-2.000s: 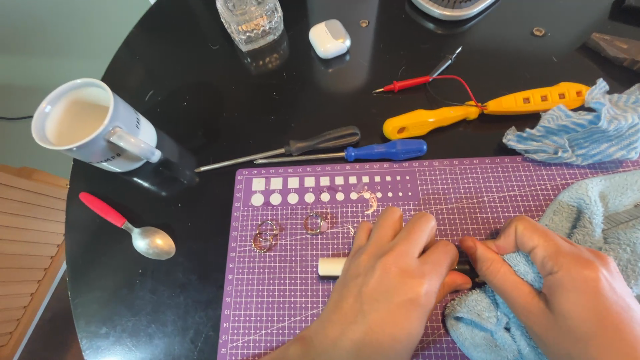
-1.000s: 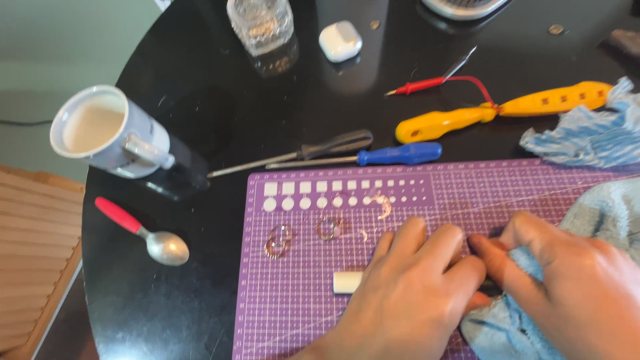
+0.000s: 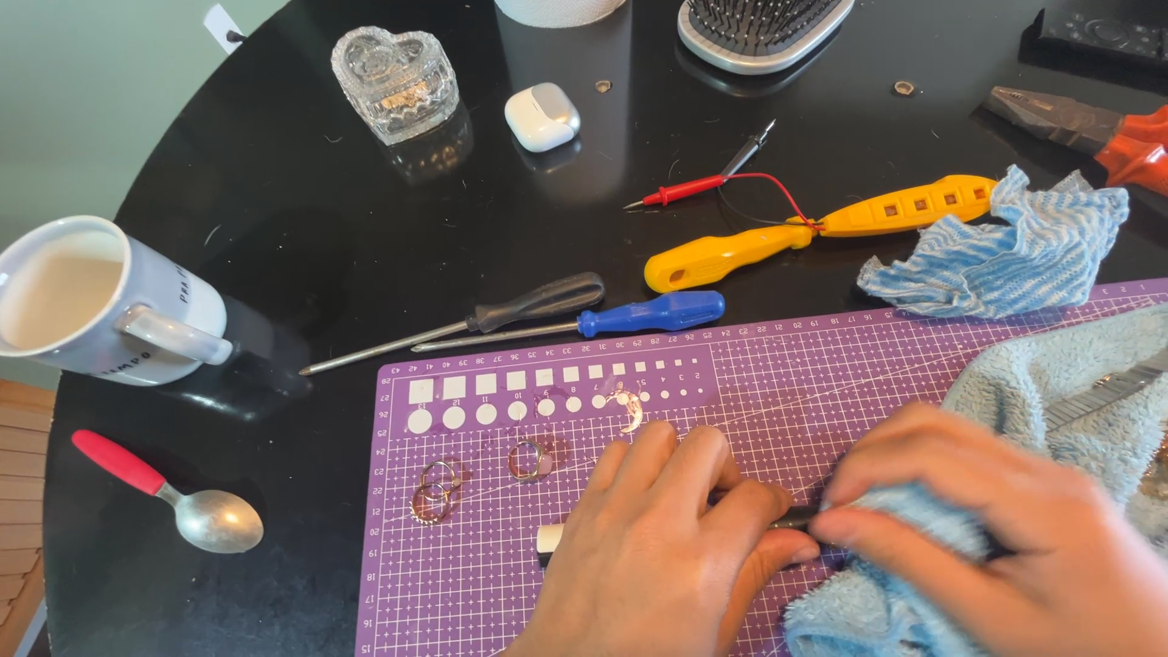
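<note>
My left hand [image 3: 666, 538] grips a dark, narrow item [image 3: 794, 517] against the purple cutting mat [image 3: 438, 593]; a white-and-black end [image 3: 549, 542] shows left of my fingers. At the item's right part, my right hand [image 3: 976, 538], slightly blurred, pinches a fold of light blue fluffy cloth [image 3: 1013, 374]. What exactly the item is stays hidden under my hands. Several rings lie on the mat: two overlapping ones [image 3: 434, 493] at the left and another ring [image 3: 526, 460] beside them. A crescent-shaped piece of jewellery [image 3: 631, 412] sits above my left hand.
Behind the mat lie a black screwdriver [image 3: 538, 301], a blue screwdriver [image 3: 652, 314], a yellow tester with probes [image 3: 730, 257] and a striped cloth [image 3: 1013, 246]. A mug [image 3: 173, 310] and spoon [image 3: 219, 522] are left; a glass box [image 3: 397, 87], earbud case [image 3: 542, 117], hairbrush [image 3: 766, 36] and pliers [image 3: 1086, 132] farther back.
The fingers of my right hand have shifted at the cloth and the dark item. My left hand stays on the item. The view has moved somewhat.
</note>
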